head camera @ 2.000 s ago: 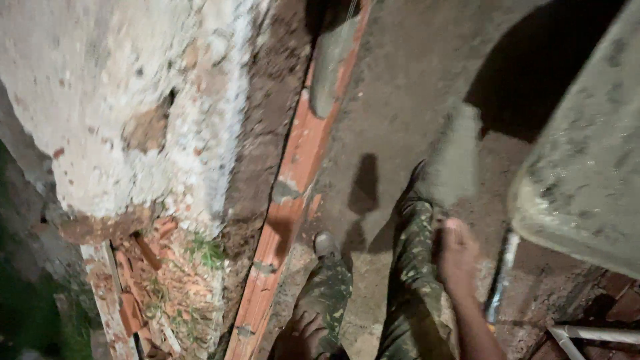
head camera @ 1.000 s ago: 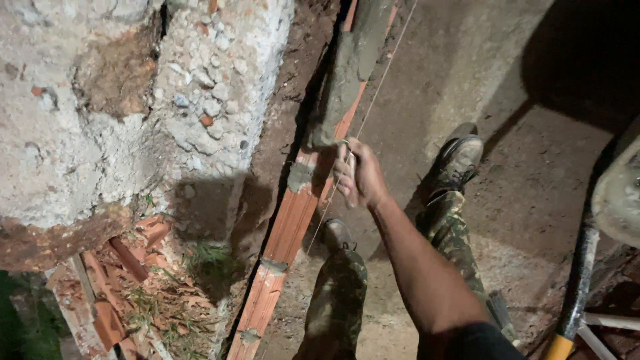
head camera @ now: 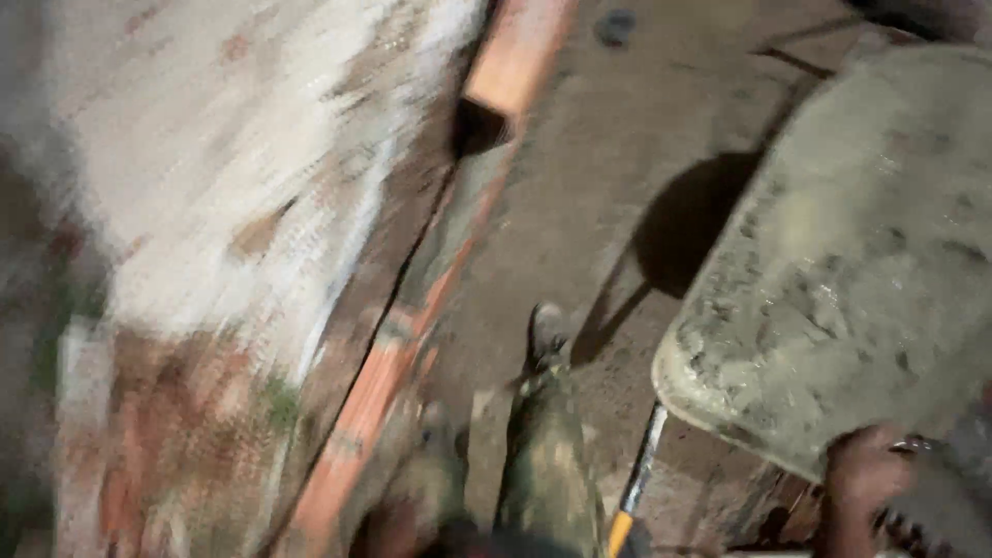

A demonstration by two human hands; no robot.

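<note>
At the lower right, my right hand (head camera: 868, 473) is closed on a trowel (head camera: 949, 484), blurred, beside the near rim of a wheelbarrow tray. Wet grey mortar (head camera: 837, 263) fills the tray. My left hand (head camera: 387, 527) is a dark blur at the bottom edge, near the low wall; its fingers cannot be made out. A course of orange hollow clay bricks (head camera: 364, 395) runs diagonally up the view, with a bed of grey mortar (head camera: 457, 217) along its middle stretch. Farther up, a clay brick (head camera: 508, 74) sits on the wall, its end facing me.
Left of the bricks lies a rough pale concrete surface (head camera: 209, 155), with broken clay rubble (head camera: 170, 442) below it. My legs in camouflage trousers (head camera: 546, 457) stand right of the wall. A wheelbarrow handle with a yellow grip (head camera: 620, 533) extends beneath the tray.
My right hand has left the string line by the wall and moved right to the wheelbarrow, where it holds the trowel. My left hand has come into view at the bottom. The view has shifted.
</note>
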